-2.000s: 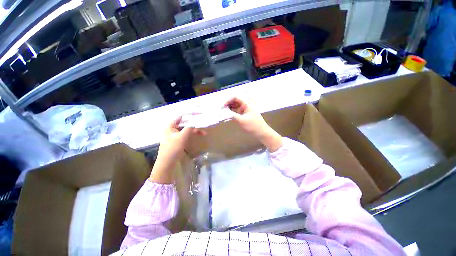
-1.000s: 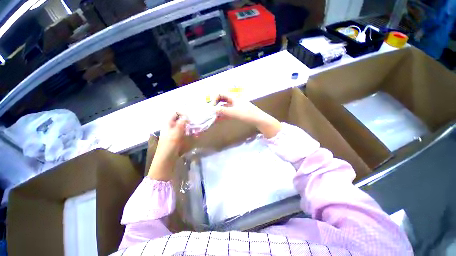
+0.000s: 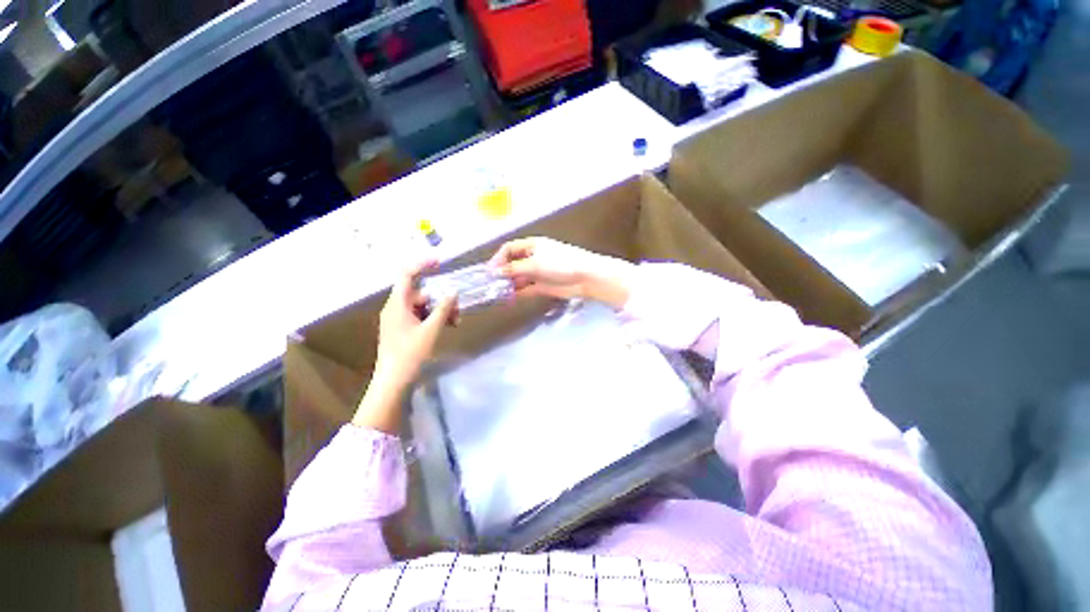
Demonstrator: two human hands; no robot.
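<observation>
My left hand (image 3: 412, 329) and my right hand (image 3: 544, 270) hold a small clear packet (image 3: 466, 287) between them, above the middle carton (image 3: 329, 389). The left fingers grip its left end and the right fingers its right end. What is inside the packet cannot be told. Below the hands, a white wrapped product (image 3: 562, 407) lies in the carton, with clear plastic bag film (image 3: 436, 478) around its edges.
On the bench (image 3: 526, 150) are a small yellow-and-blue item (image 3: 428, 232), a yellow item (image 3: 494, 201), a blue cap (image 3: 640, 146), black bins (image 3: 669, 90) and a tape roll (image 3: 875, 36). Cartons stand left (image 3: 209, 478) and right (image 3: 980, 132). A white plastic bag (image 3: 54, 371) is far left.
The view has turned, so the bench and cartons sit differently. The packet, loose and crinkled before, now looks flatter and more compact. The two yellow items on the bench now show clearly.
</observation>
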